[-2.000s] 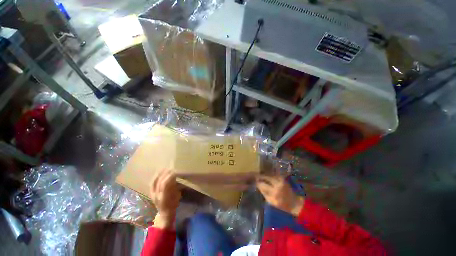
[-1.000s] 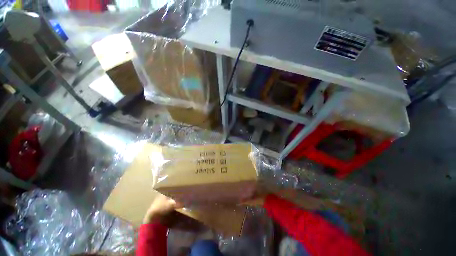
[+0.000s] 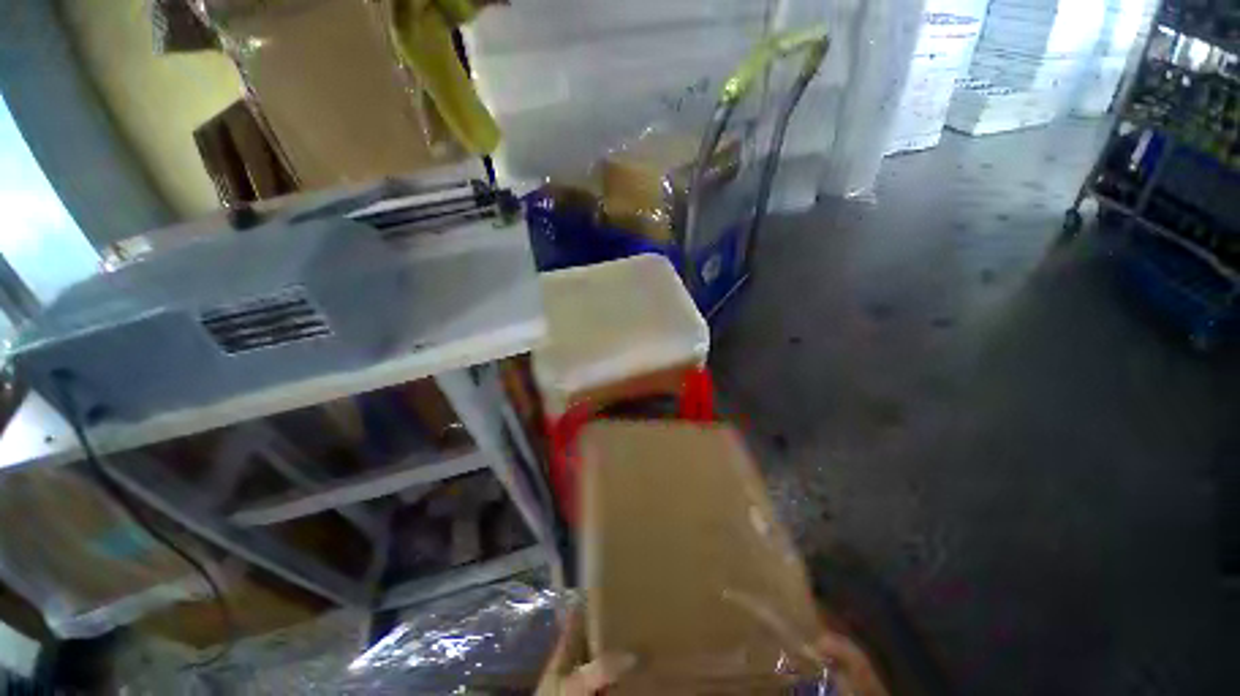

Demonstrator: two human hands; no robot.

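A brown bagged carton (image 3: pixel 694 544) is held out in front of me at the lower middle, with shiny film at its near end. My left hand (image 3: pixel 582 669) is at its near left edge and my right hand (image 3: pixel 850 664) at its near right edge; both are cut off by the bottom of the picture and blurred. The far end of the carton overlaps the view of a stool with red legs (image 3: pixel 562 469) and a pale top (image 3: pixel 619 320). I cannot tell if they touch.
A grey machine (image 3: pixel 272 320) sits on a metal bench (image 3: pixel 449 360) at the left. Behind the stool are a blue crate (image 3: pixel 721 272) and a trolley handle (image 3: pixel 775 55). White stacks stand at the back, and a loaded rack (image 3: pixel 1156 204) at the far right. Clear film (image 3: pixel 462 639) lies below the bench.
My view has swung right from the flat cardboard to the stool and crate. Both hands have carried the bagged carton along, and it now points away from me.
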